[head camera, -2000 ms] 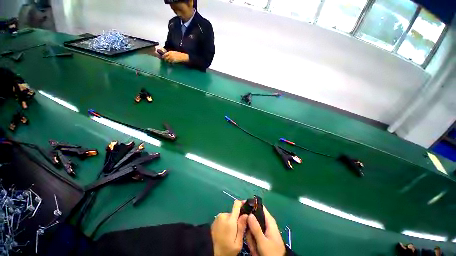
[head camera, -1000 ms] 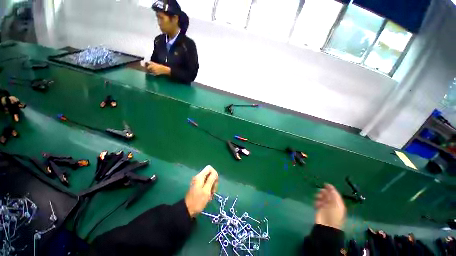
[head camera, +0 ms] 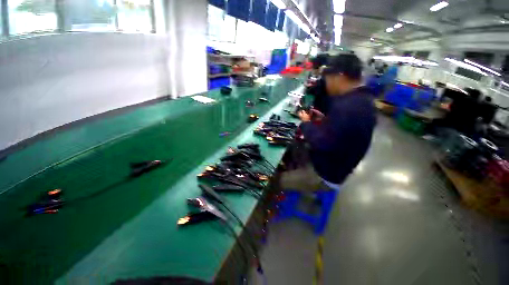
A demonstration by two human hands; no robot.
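No hand of mine shows; only a dark shape, perhaps my sleeve, shows at the bottom edge. Nearest in front are black battery clamps with copper jaw tips at the near end of a long clamp pile on the green bench. Their dark cables hang over the bench's right edge. Two more clamps lie on the belt at left, one near the far left and one further along. The picture is blurred.
A person in dark clothes sits on a blue stool right of the bench. Another clamp pile lies before them. Boxes and goods stand across the aisle at right. A white wall bounds the left.
The view has swung far to the right along the line. My hands, parted in the previous frame, have left the picture, as have the spring pile and the worker opposite.
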